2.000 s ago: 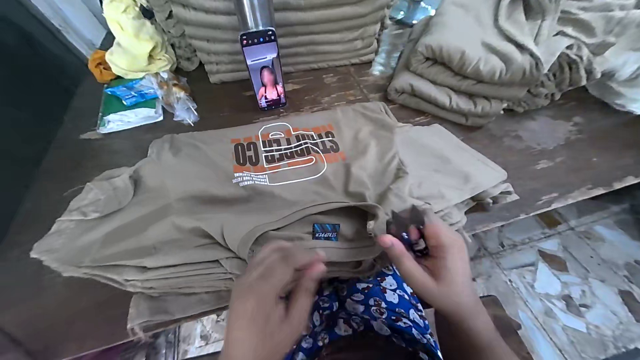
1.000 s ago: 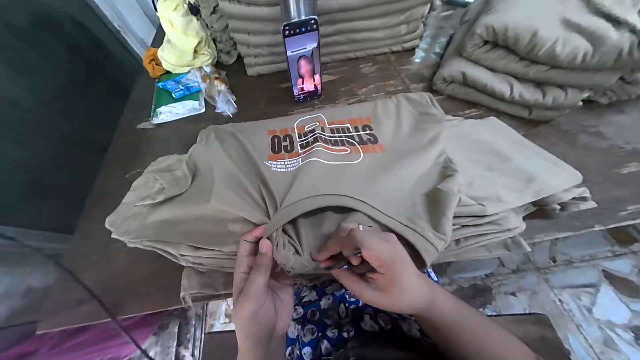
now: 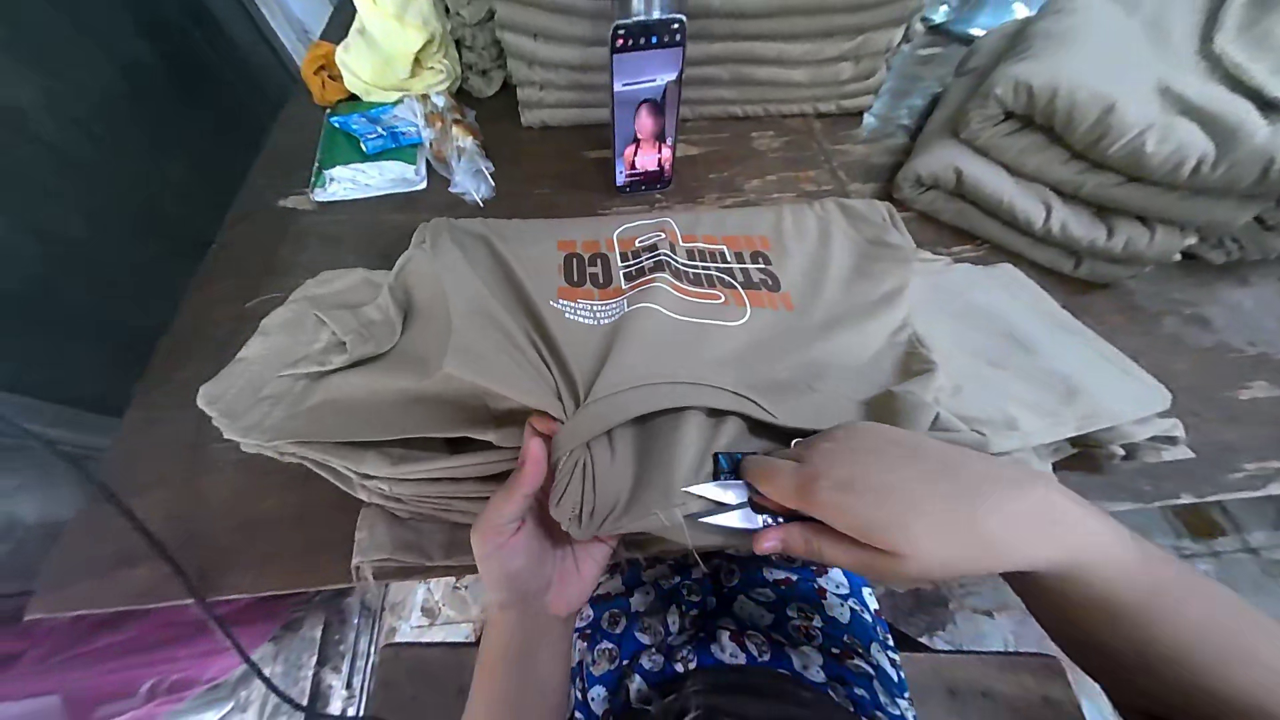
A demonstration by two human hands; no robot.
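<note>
A tan T-shirt (image 3: 660,350) with an orange, black and white print lies on a stack of similar shirts, its neckline toward me. Gathered fabric at the left side of the collar is pinched in my left hand (image 3: 535,530). My right hand (image 3: 860,500) holds small thread snips (image 3: 735,505), their two blades apart and pointing left over the neck fabric. Loose threads show just below the blade tips. A dark neck label (image 3: 730,466) is partly hidden by my right fingers.
Upright behind the shirt stands a phone (image 3: 648,110), before a folded tan stack (image 3: 780,65). More folded tan garments (image 3: 1090,150) lie at right. A green and white pack (image 3: 365,165), plastic bags (image 3: 455,145) and yellow cloth (image 3: 400,50) are at back left. A cable (image 3: 150,545) hangs at lower left.
The snips' blades now show apart over the neckline, where the right hand was at the fabric a second ago. My left hand keeps its pinch on the collar since then.
</note>
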